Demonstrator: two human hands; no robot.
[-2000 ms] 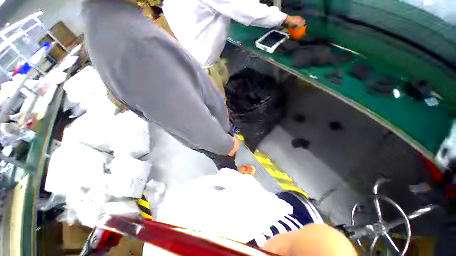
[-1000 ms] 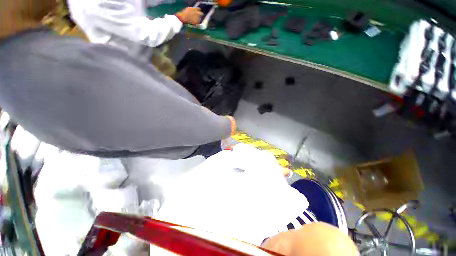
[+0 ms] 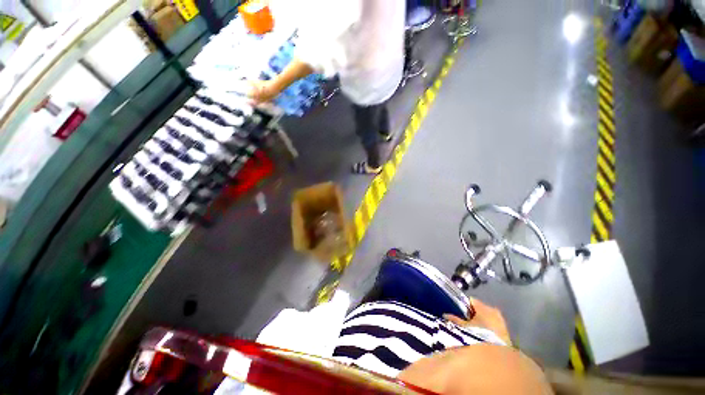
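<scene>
A round stool with a dark blue seat point(image 3: 413, 287) is tilted close in front of me, with its chrome foot ring and legs pointing away to the right. My right hand point(image 3: 488, 318) is at the seat's near right rim and appears to grip it; my striped clothing and a blurred skin-coloured shape at the bottom edge partly cover the view of it. My left hand is not in view.
An open brown carton point(image 3: 321, 222) stands beside yellow-black floor tape. A green bench point(image 3: 127, 266) with stacked black-and-white items point(image 3: 189, 146) is at left. A person in white point(image 3: 375, 54) stands beyond. A white panel point(image 3: 607, 301) is at right.
The view has swung right, from the grey-sleeved person and the white bags to the aisle. The stool, earlier mostly hidden by white clothing, now shows more fully, with a hand at its rim.
</scene>
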